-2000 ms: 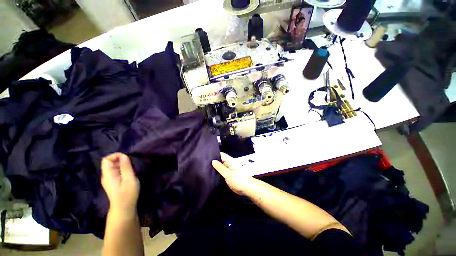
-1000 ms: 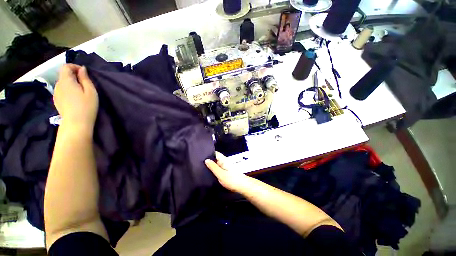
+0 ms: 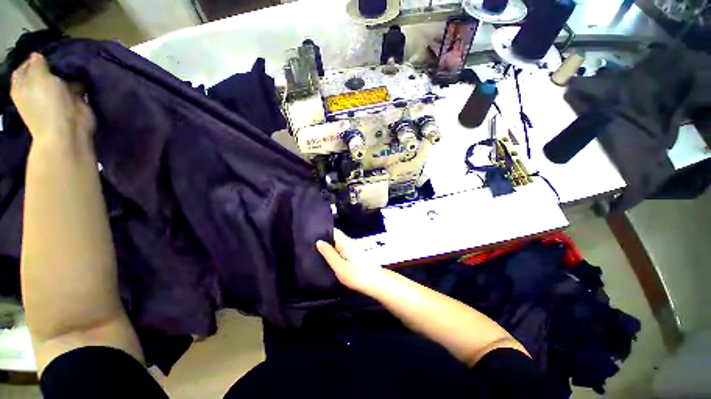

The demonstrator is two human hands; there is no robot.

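A dark navy garment piece [image 3: 210,179], purple-black in the light, is stretched from the far left to the overlock machine [image 3: 370,132]. My left hand [image 3: 51,101] grips its far end at the upper left. My right hand [image 3: 343,261] holds its near edge just below the needle area [image 3: 335,187], fingers at the cloth and thumb on top. The cloth edge runs up to the machine's lower left; the presser foot is too small to make out. The cloth hides much of the dark pile [image 3: 12,210] beneath it.
Thread cones [image 3: 477,105] stand behind and right of the machine. Small tools [image 3: 511,167] lie on the white table [image 3: 475,222]. A red basket rim [image 3: 573,249] with dark cloth is below at right. Grey cloth [image 3: 635,117] drapes over the right table. A small upright picture-like rectangle [image 3: 454,48] stands behind.
My left hand has moved from low over the pile up and out to the far left, pulling the garment piece out long. My right hand stays near the needle area.
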